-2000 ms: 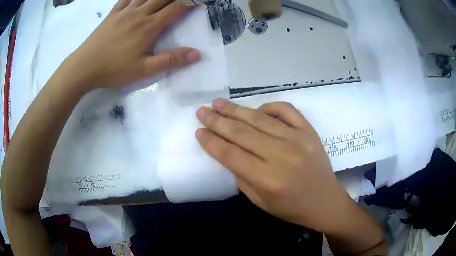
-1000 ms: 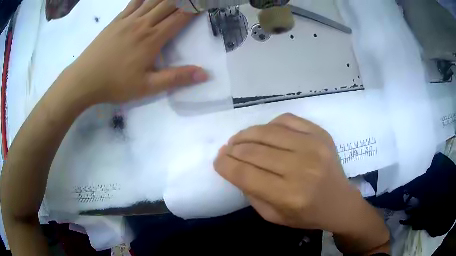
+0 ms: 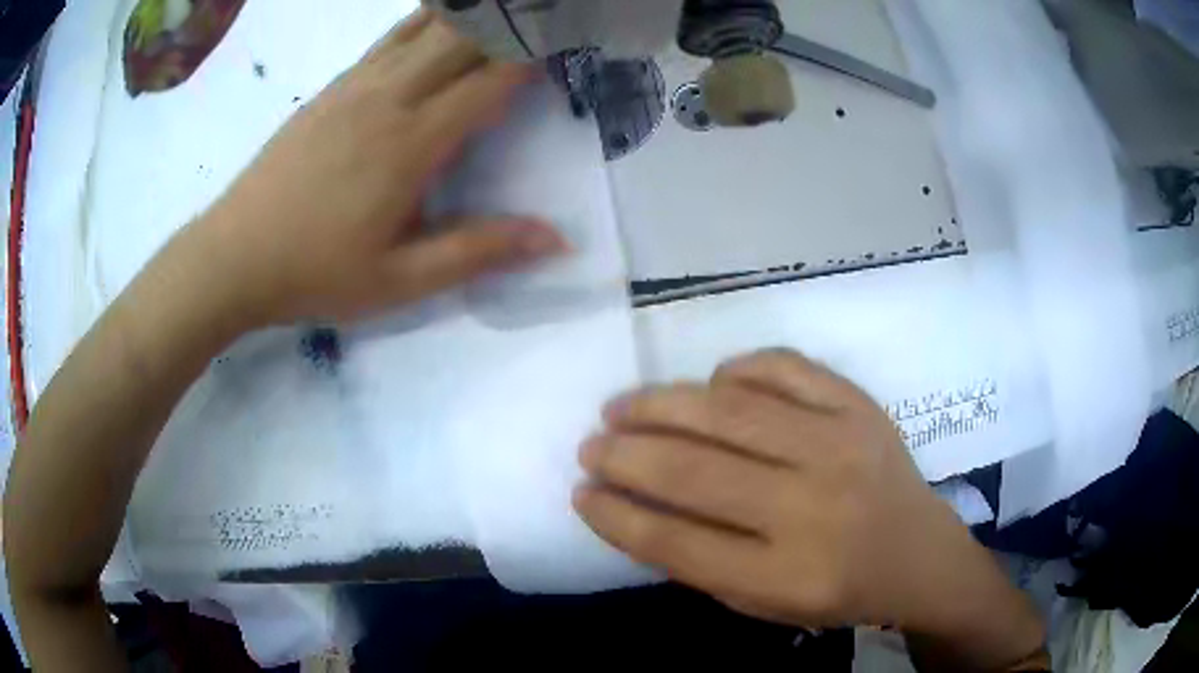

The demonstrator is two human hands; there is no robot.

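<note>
A white, slightly see-through fabric piece (image 3: 559,197) runs from beside the needle plate (image 3: 629,105) down over the table's front edge. My left hand (image 3: 381,184) lies on its upper left part, palm down, fingers spread and blurred, fingertips near the presser foot area. My right hand (image 3: 763,493) rests on its lower right edge with the fingers close together; no pinch on the cloth shows. The sewing machine head (image 3: 605,24) is cut off by the top edge and hides the needle.
A tan roller (image 3: 750,90) is beside the needle plate. A slim grey metal tool (image 3: 855,69) lies on the bed. A white cloth band (image 3: 1072,289) crosses the right side. Dark cloth (image 3: 1144,526) is at lower right. A red strip (image 3: 19,263) is at far left.
The whole view has shifted, with the machine and table lower in the picture. The right hand has moved from beside the bed edge down the fabric, and its fingers look less bunched than a second ago.
</note>
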